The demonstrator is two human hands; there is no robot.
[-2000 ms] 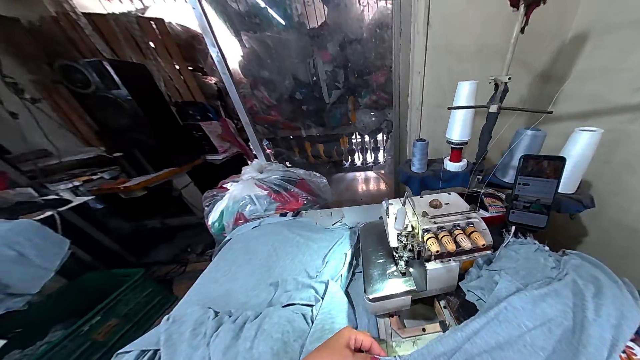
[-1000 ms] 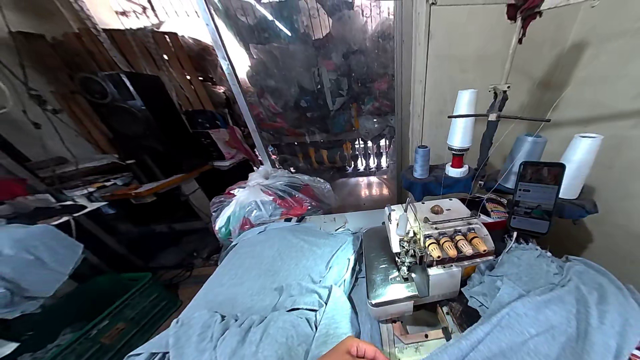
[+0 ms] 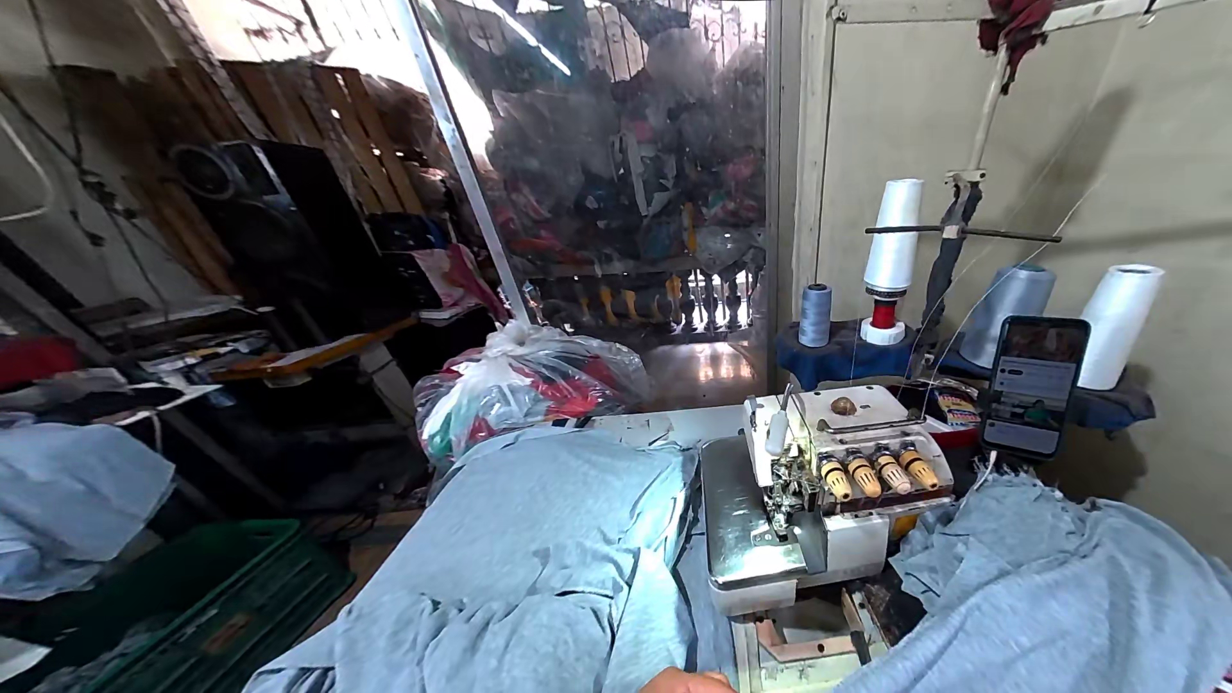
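Only a small part of my left hand (image 3: 685,682) shows, at the bottom edge between the blue fabric and the machine's base; its fingers are cut off, so what it holds is hidden. My right hand is out of view. Light blue knit fabric (image 3: 520,539) lies spread and wrinkled left of an overlock sewing machine (image 3: 837,481). The machine has a shiny metal plate (image 3: 746,520) and several yellowish tension dials. More light blue fabric (image 3: 1078,587) is heaped to its right.
Thread cones, including a white one (image 3: 893,236), stand behind the machine by a phone (image 3: 1036,385) with its screen lit. A clear plastic bag (image 3: 539,380) of coloured cloth sits beyond the fabric. At lower left is a green plastic crate (image 3: 217,606), with blue fabric (image 3: 72,500) above it.
My left hand has dropped lower toward the bottom edge, so less of it shows than two seconds ago. Both heaps of fabric look much the same.
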